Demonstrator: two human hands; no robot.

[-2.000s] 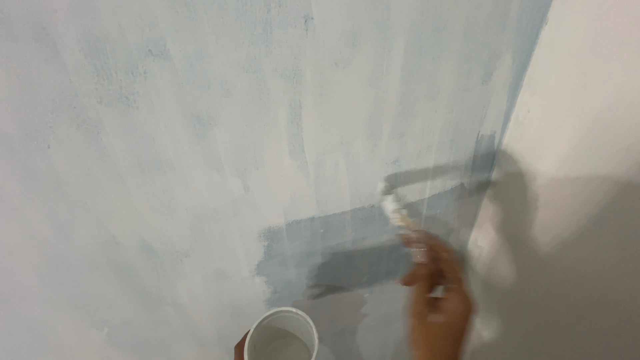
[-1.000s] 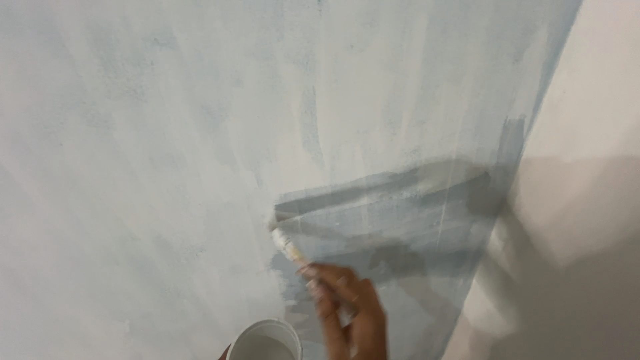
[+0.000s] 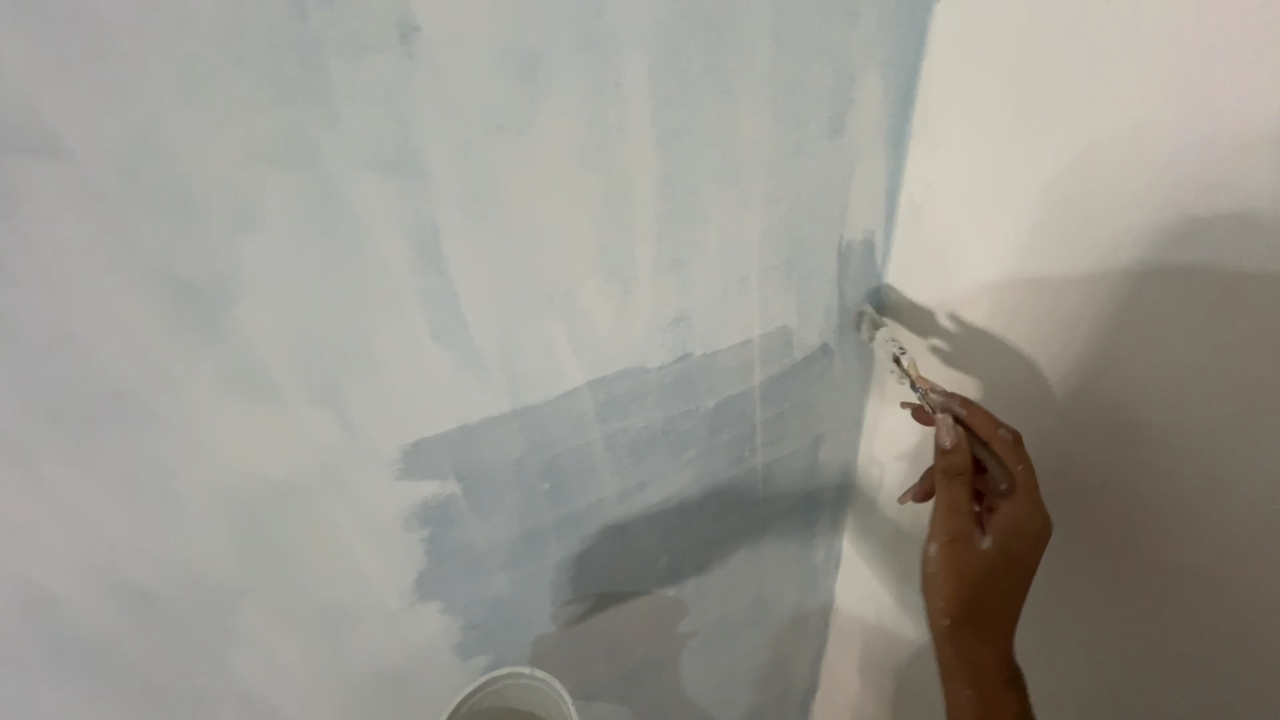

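My right hand (image 3: 980, 510), flecked with paint, grips the handle of a paintbrush (image 3: 897, 355) at the right. The brush points up and left, its bristles at the blue-grey wall (image 3: 640, 430) close to the corner edge. Fresh darker strokes slant across the lower middle of this wall, with one short upright stroke by the corner. A white plastic cup (image 3: 515, 685) shows only its upper part at the bottom edge, with what looks like paint inside. My left hand is out of view.
A cream adjoining wall (image 3: 1090, 130) meets the blue-grey wall along a slanting corner line at the right. Shadows of my hand and arm fall across both walls. Streaky pale paint covers the upper and left parts of the blue-grey wall.
My right hand has carried the brush from the left end of the darker patch to the corner at the right. The patch's upper strokes now cover more wall than two seconds ago.
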